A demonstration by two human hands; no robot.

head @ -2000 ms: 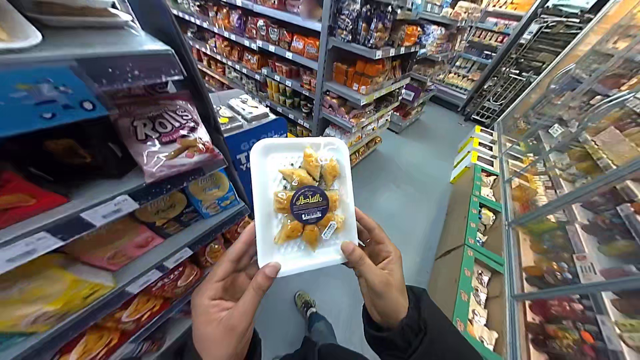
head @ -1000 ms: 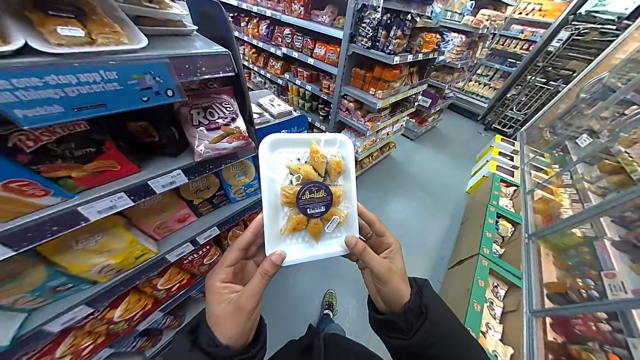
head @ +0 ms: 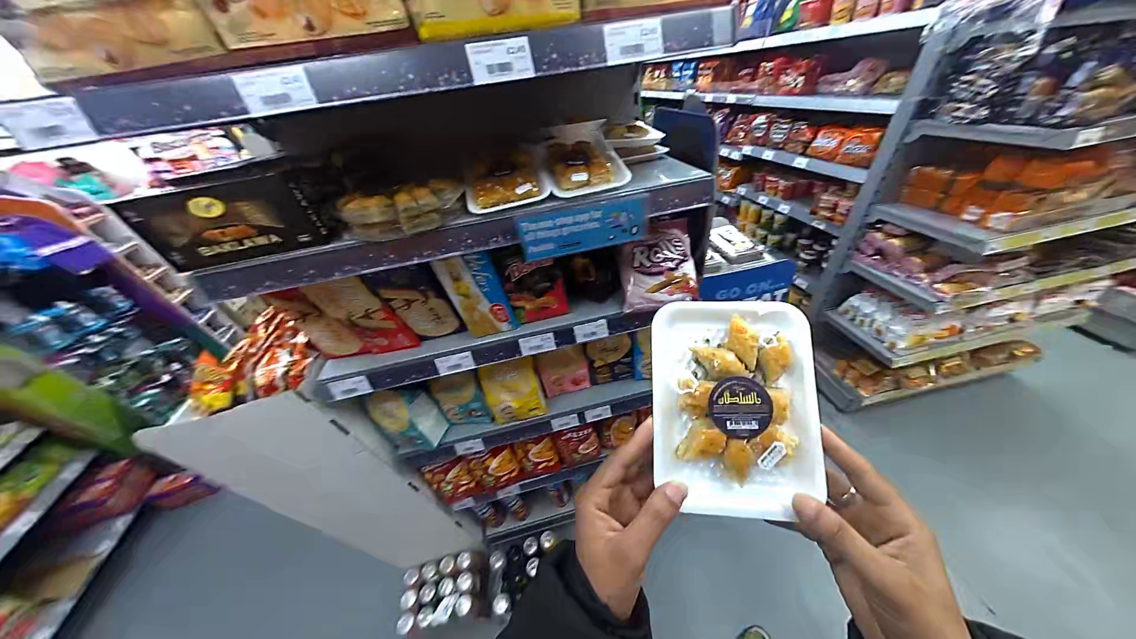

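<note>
A white foam tray of wrapped baklava pieces (head: 701,359) with a round dark label is held upright between both hands, its face toward me. My left hand (head: 626,519) grips its lower left edge, thumb on the front rim. On the lower right corner, my right hand (head: 874,541) holds it the same way, with a ring on one finger. Similar pastry trays (head: 581,164) sit on the shelf behind, beside a dark baklava box (head: 226,222). A pink Rolls bag (head: 658,271) stands on the shelf just above and behind the held tray.
Shelving with price tags (head: 501,60) runs across the left and middle. Canned drinks (head: 444,586) stand low at the shelf's foot. A white end panel (head: 311,475) juts out at left, near snack bags (head: 266,355). More stocked shelves (head: 985,235) stand beyond the grey floor (head: 1012,479).
The view has swung left toward the pastry shelf. Both hands still hold the same tray, which now appears right of the middle.
</note>
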